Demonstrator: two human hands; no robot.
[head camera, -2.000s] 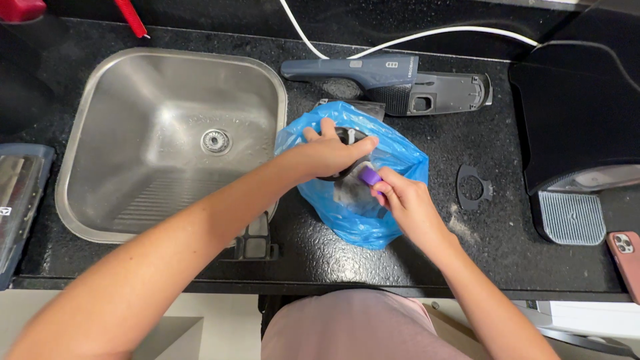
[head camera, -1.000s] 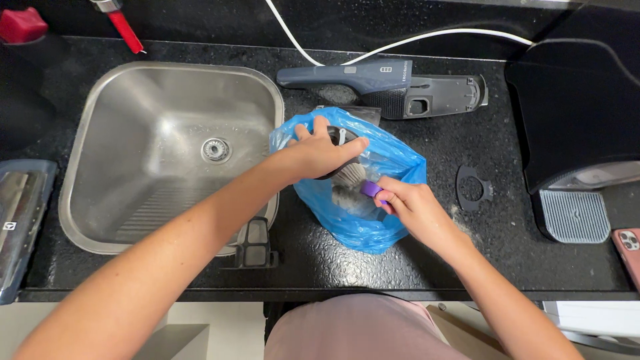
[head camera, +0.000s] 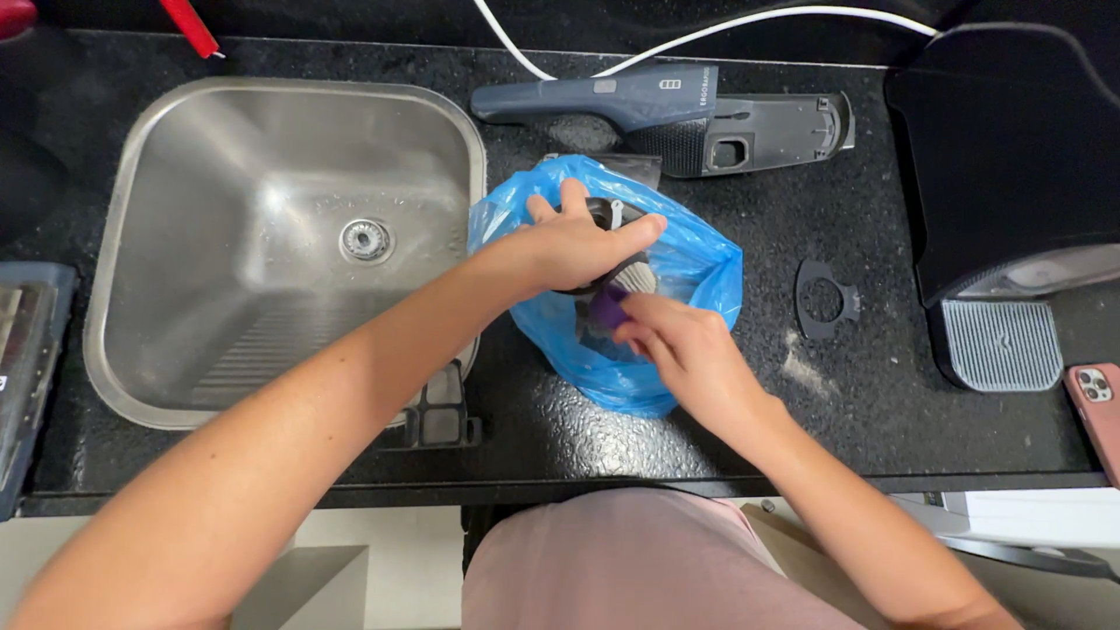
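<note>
An open blue plastic bag (head camera: 573, 367) lies on the black counter, right of the sink. Over its mouth, my left hand (head camera: 582, 241) grips a dark vacuum filter holder, its thumb and fingers spread around it. A pale pleated filter (head camera: 639, 277) shows below that palm. My right hand (head camera: 669, 328) pinches a small purple tool (head camera: 610, 306) against the filter; the tool's working end is hidden. Grey dust shows inside the bag. Behind the bag lies a blue-grey handheld vacuum body (head camera: 647, 101) with its front bin off.
A steel sink (head camera: 289, 96) is at the left, with a dark plastic frame (head camera: 442, 411) by its near right corner. A flat dark ring part (head camera: 818, 302) and spilled dust (head camera: 807, 367) lie right of the bag. A black appliance (head camera: 1006, 157) and a phone (head camera: 1098, 411) stand farther right.
The purple tool and my right hand have shifted slightly against the filter. My left hand keeps its hold on the filter holder over the bag.
</note>
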